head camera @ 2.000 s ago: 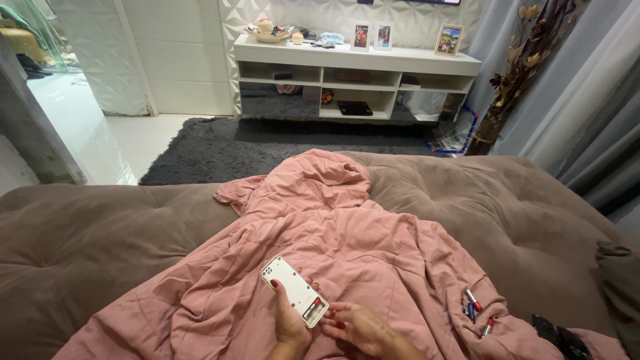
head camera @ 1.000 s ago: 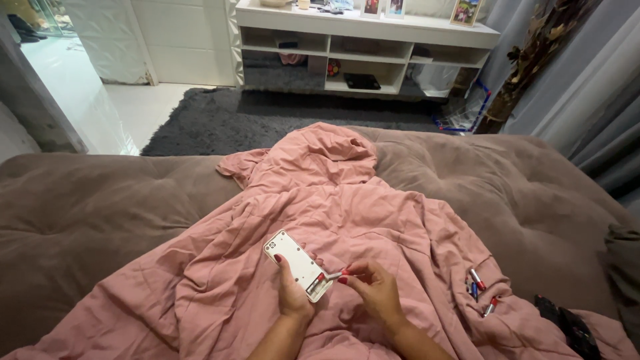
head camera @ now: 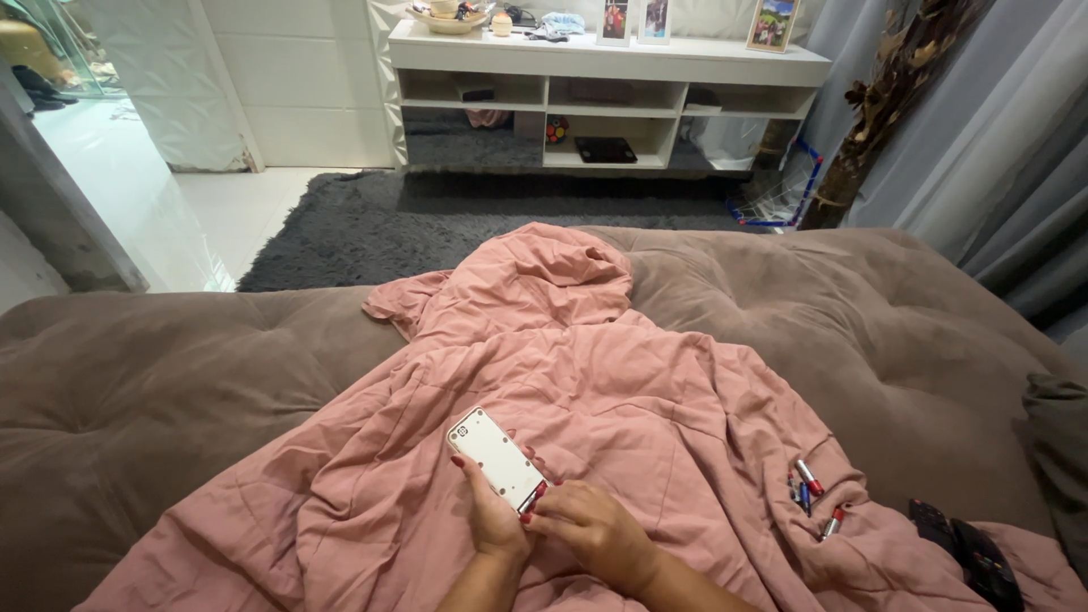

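My left hand (head camera: 496, 513) holds a slim white handheld device (head camera: 493, 455), its back facing up, with small dark spots along its edges and a round grille near the top corner. At the device's lower end there is a dark compartment with something red at it. The fingertips of my right hand (head camera: 591, 529) are on that compartment and hide most of it; whether they pinch anything cannot be told. Both hands are above a pink quilted blanket (head camera: 544, 374). Several batteries (head camera: 808, 478), some silver and red, others dark or blue, lie in its folds to the right.
Black remote controls (head camera: 969, 544) lie on the blanket at the lower right. The brown tufted sofa (head camera: 807, 314) spreads beneath. Beyond are a dark shaggy rug (head camera: 340, 229), a white TV console (head camera: 612, 64) with picture frames, a dried plant (head camera: 867, 119) and grey curtains (head camera: 977, 127).
My right hand was beside the device's lower end, then held a small thing, seemingly a battery, at the compartment; now its fingers press close over that end. My left hand still holds the device.
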